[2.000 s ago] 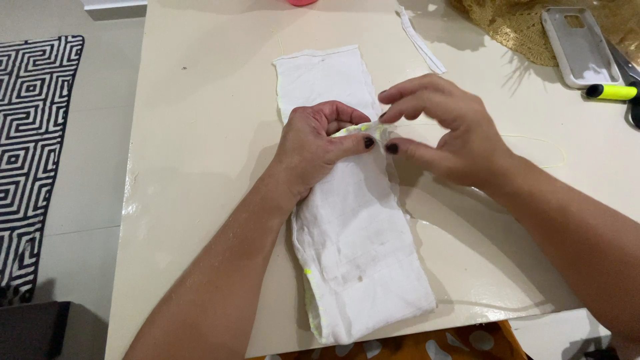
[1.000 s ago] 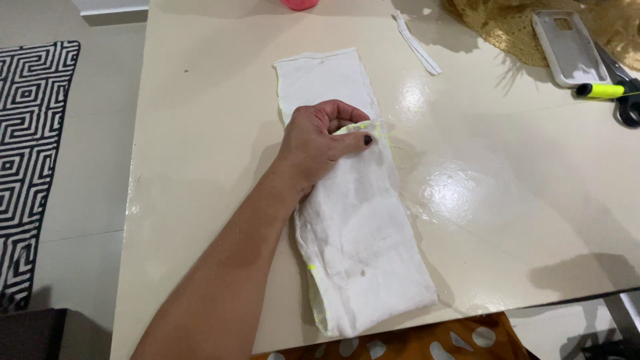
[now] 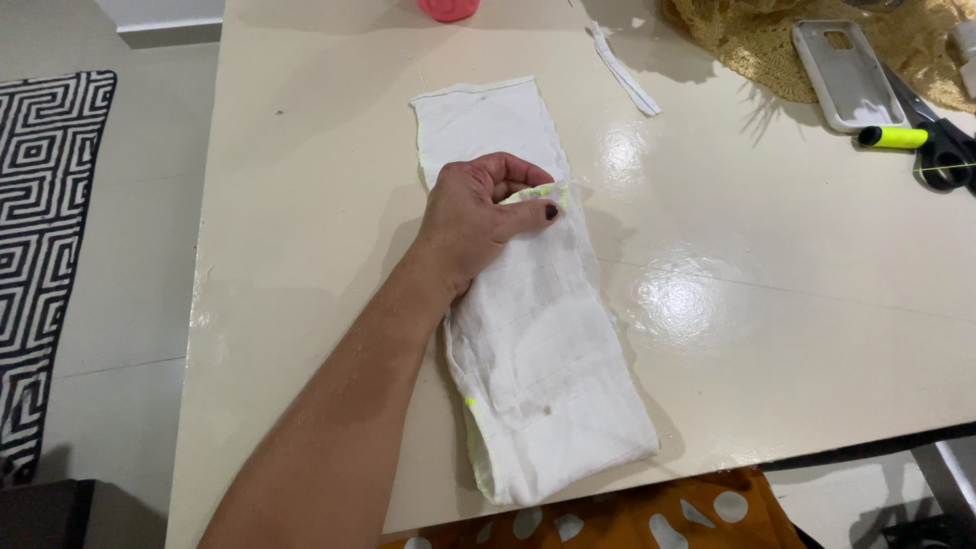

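A long strip of white cloth (image 3: 557, 335) lies folded on the cream tabletop, its lower end near the front edge. Bright yellow stitches run along its left side and along the upper edge of the top layer. My left hand (image 3: 488, 206) pinches that upper edge between thumb and fingers, near the right corner. The far end of the cloth shows beyond my fingers, with a dark seam line across it. My right hand is out of view. A thin thread runs over the table to the right of the cloth.
At the right are black-handled scissors (image 3: 945, 152), a spool of neon yellow thread (image 3: 894, 137) and a pale phone case (image 3: 850, 76) beside a gold lace cloth (image 3: 751, 53). A narrow white fabric strip (image 3: 621, 70) and a pink object (image 3: 448, 8) are farther back.
My right hand was at the stitched edge beside my left two seconds ago, then left the view. My left hand keeps its pinch on the cloth.
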